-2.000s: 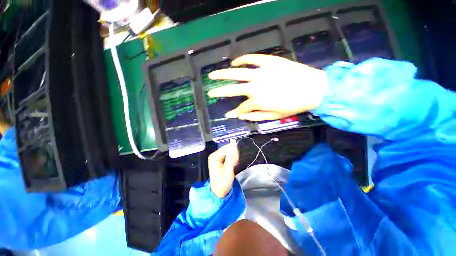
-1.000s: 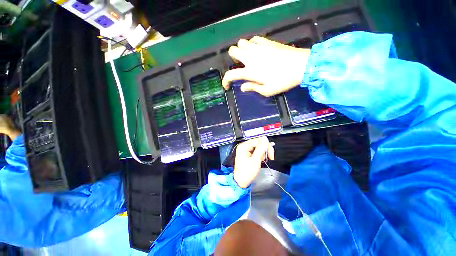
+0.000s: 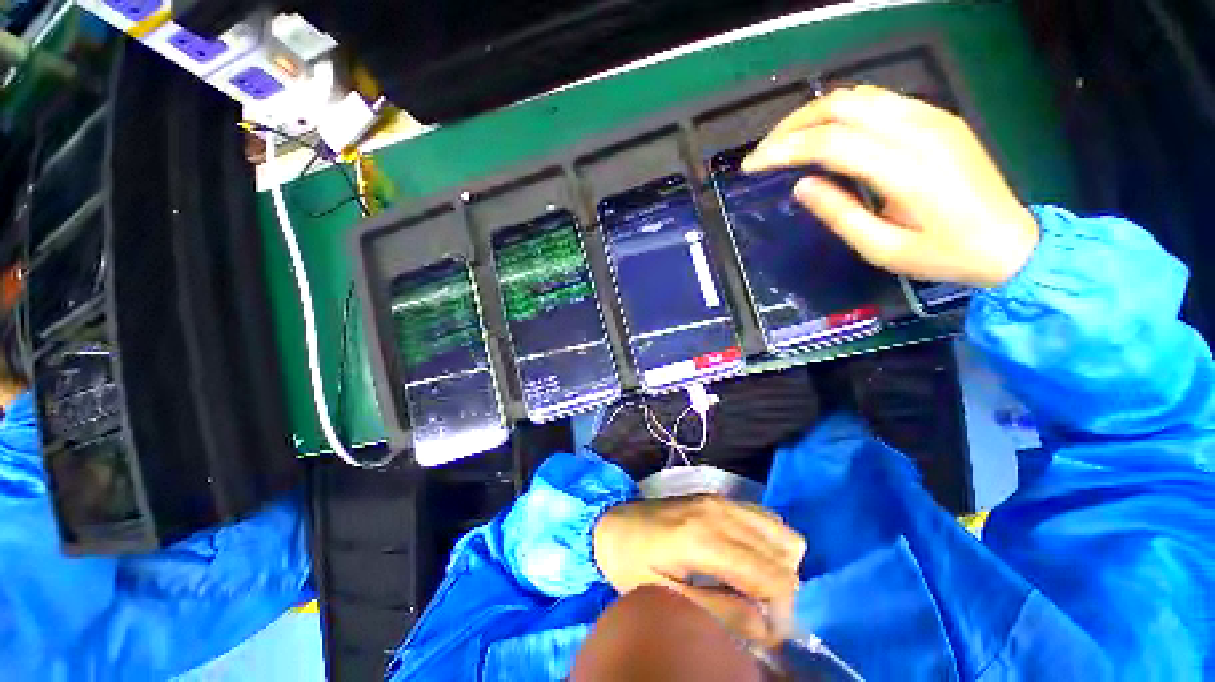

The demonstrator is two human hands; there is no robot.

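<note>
A black tray (image 3: pixel 377 333) holds phones upright in a row. The two left phones (image 3: pixel 446 353) (image 3: pixel 549 313) show green text. The third phone (image 3: pixel 666 287) shows a vertical white bar and a red and white strip. My right hand (image 3: pixel 913 173) is over the fourth phone (image 3: pixel 793 273), fingers spread, holding nothing. A thin white cable (image 3: pixel 684 429) loops below the third phone, with a white plug (image 3: pixel 701 397) near its bottom edge. My left hand (image 3: pixel 704 549) is low by my body, fingers curled over the cable's path; its grip is hidden.
The tray lies on a green mat (image 3: pixel 533 127). Stacked black trays (image 3: pixel 200 307) stand at the left, with more below the mat (image 3: pixel 367 533). A power strip (image 3: pixel 227 60) and thick white cord (image 3: pixel 309 320) are at upper left. Another person's blue sleeve (image 3: pixel 200 600) shows at lower left.
My right hand has moved right, from the second and third phones to the fourth. My left hand has dropped from the tray edge toward my body. The third phone now shows a white bar.
</note>
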